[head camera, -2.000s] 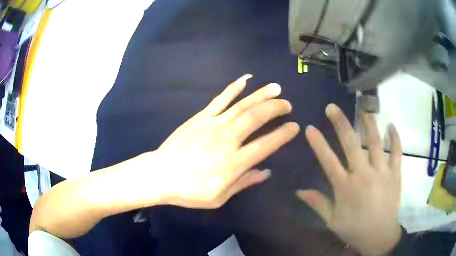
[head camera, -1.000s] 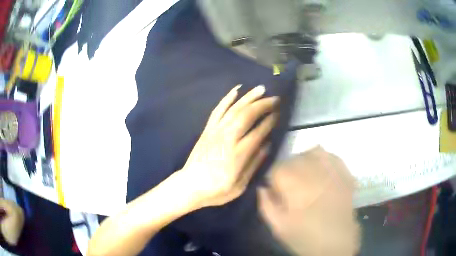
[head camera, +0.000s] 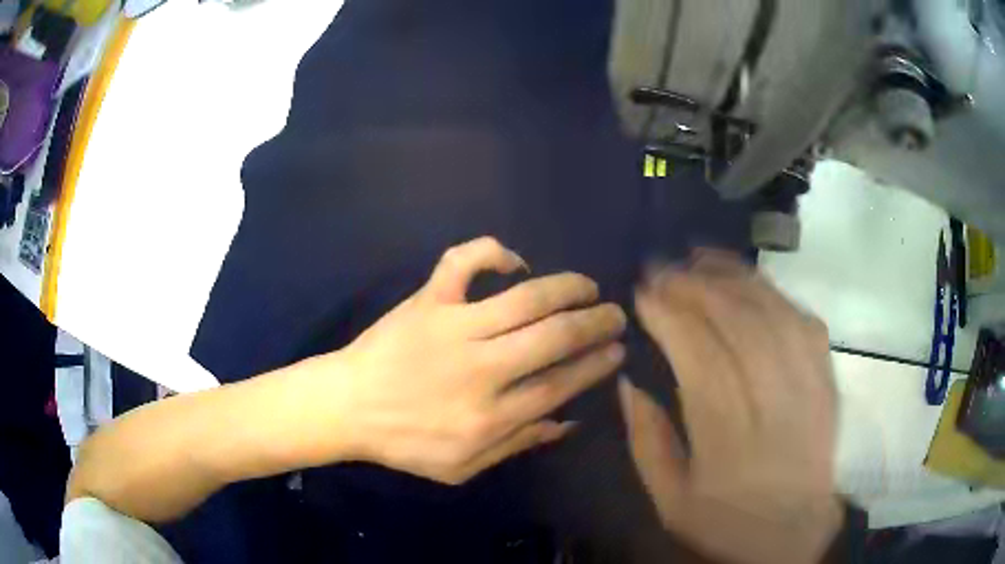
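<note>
A dark navy fabric panel (head camera: 441, 154) lies over the white machine table and runs under the head of the grey-white sewing machine (head camera: 705, 77). My left hand (head camera: 485, 364) rests on the panel left of the machine's front, fingers bent and slightly apart. My right hand (head camera: 738, 397) is blurred and lies on the panel's right part, just below the presser area. Its fingertips point up and are close to my left fingertips. Whether either hand pinches the cloth cannot be told. The needle is hidden; a yellow-green spot (head camera: 655, 166) shows beside it.
The white table (head camera: 143, 209) has a yellow-orange strip (head camera: 83, 165) at left. Blue-handled snips (head camera: 941, 342) lie right of the machine, near a yellow piece (head camera: 959, 446). A purple object (head camera: 24, 105) is at the far left edge.
Since one second ago, the panel spreads wider and covers more table on the right. My right hand has moved up and right from the panel's lower edge. The view has shifted.
</note>
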